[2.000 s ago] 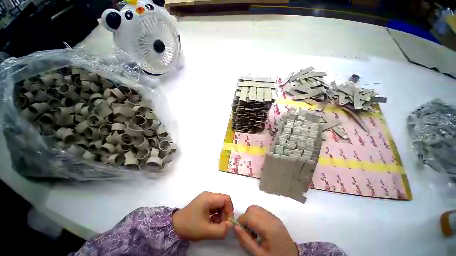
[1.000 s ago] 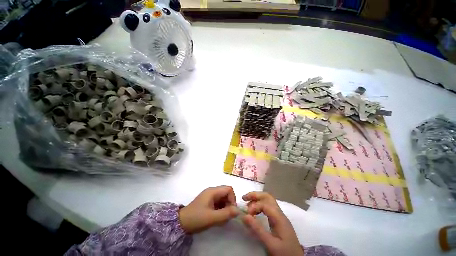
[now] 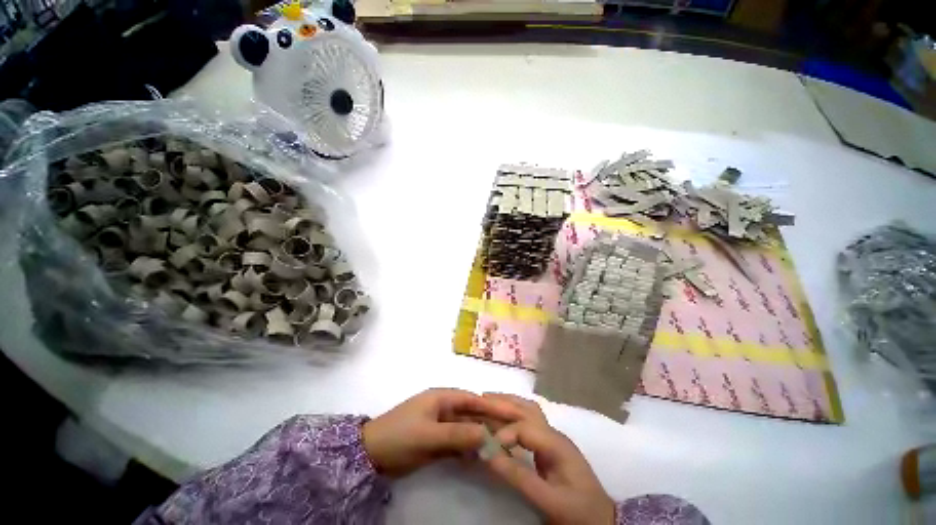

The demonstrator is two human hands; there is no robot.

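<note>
My left hand [image 3: 426,433] and my right hand [image 3: 549,467] meet at the near edge of the table. Both hold a small grey-taupe strip [image 3: 491,445] between the fingertips. The fingers hide part of it, and its exact shape cannot be told. Beyond my hands, laid-out strips [image 3: 590,369] form a grey flat patch with rows of small pale blocks on it. The patch lies on the pink work board [image 3: 734,374] and overhangs its near edge.
A clear plastic bag [image 3: 77,308] of keeper loops [image 3: 195,231] stands at left, with a white desk fan [image 3: 334,92] behind. Stacked strips [image 3: 523,220] and loose strips [image 3: 636,190] lie on the board. A second plastic bag [image 3: 893,292] and an orange-brown jar or roll [image 3: 911,474] are at right.
The fingers of my two hands have closed in together around the small strip, and its pale face shows more. The whole view has shifted slightly. The strips on the board look unchanged.
</note>
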